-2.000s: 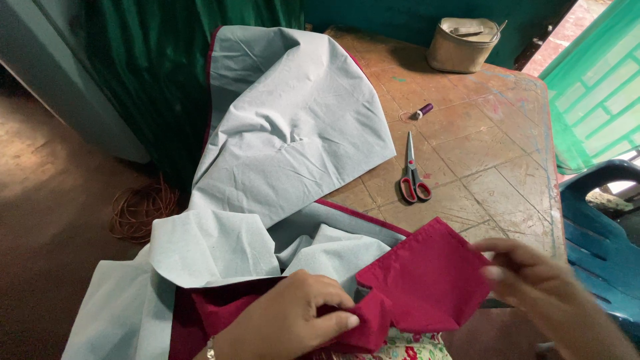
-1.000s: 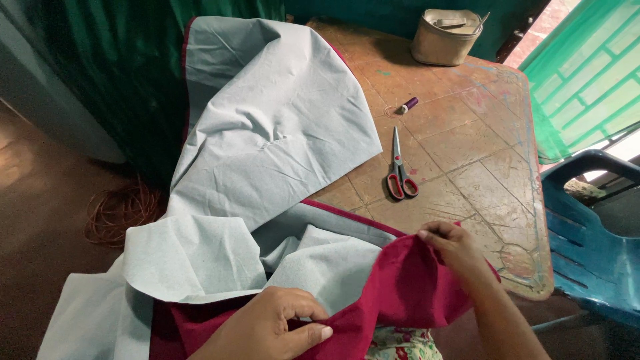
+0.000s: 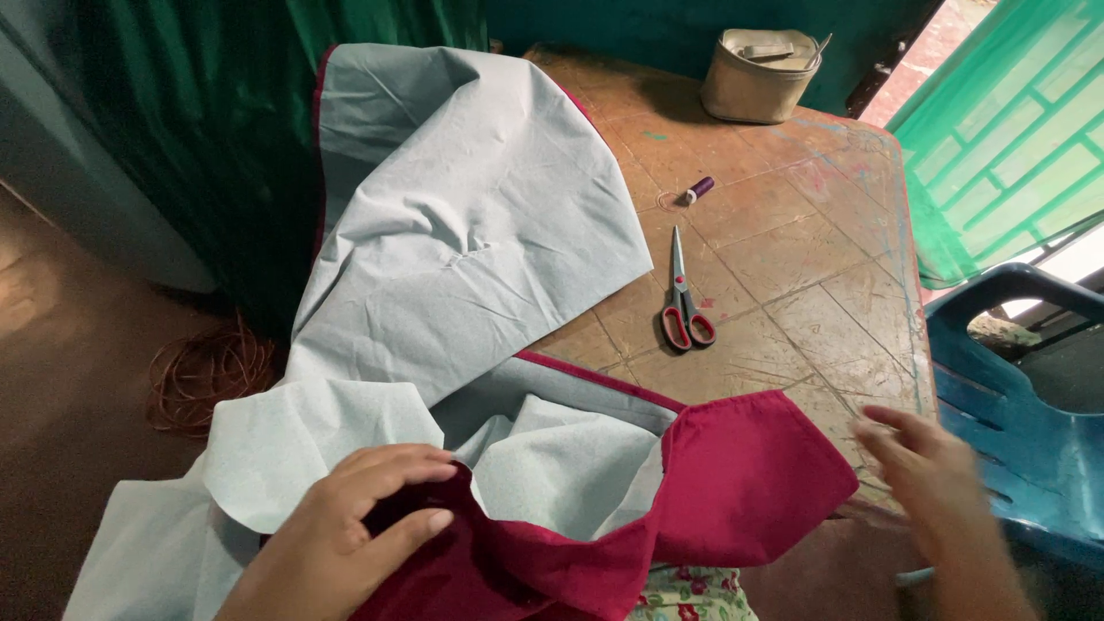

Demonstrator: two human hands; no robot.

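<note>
My left hand (image 3: 358,517) lies at the bottom centre, thumb and fingertips apart at the folded edge of a crimson cloth (image 3: 742,483); whether it pinches the fabric cannot be told. My right hand (image 3: 927,483), slightly blurred, is off the cloth to its right, holding nothing. The crimson cloth joins a large pale grey-blue cloth (image 3: 483,207) with crimson edging, spread over the left of the table and gathered towards me. Scissors (image 3: 683,302) with black and red handles lie beside it, blades pointing away. Above them lies a purple thread spool (image 3: 700,190).
A worn wooden table (image 3: 828,259) spans the middle. On its back edge stands a beige container (image 3: 759,82) with items inside. A blue plastic chair (image 3: 1026,414) is at the right, a green curtain (image 3: 1018,138) behind it. Coiled reddish cord (image 3: 211,371) lies on the floor at left.
My right hand has let go of the crimson cloth, which it held a second ago, and moved off to the right. The cloth's corner now lies spread towards the right.
</note>
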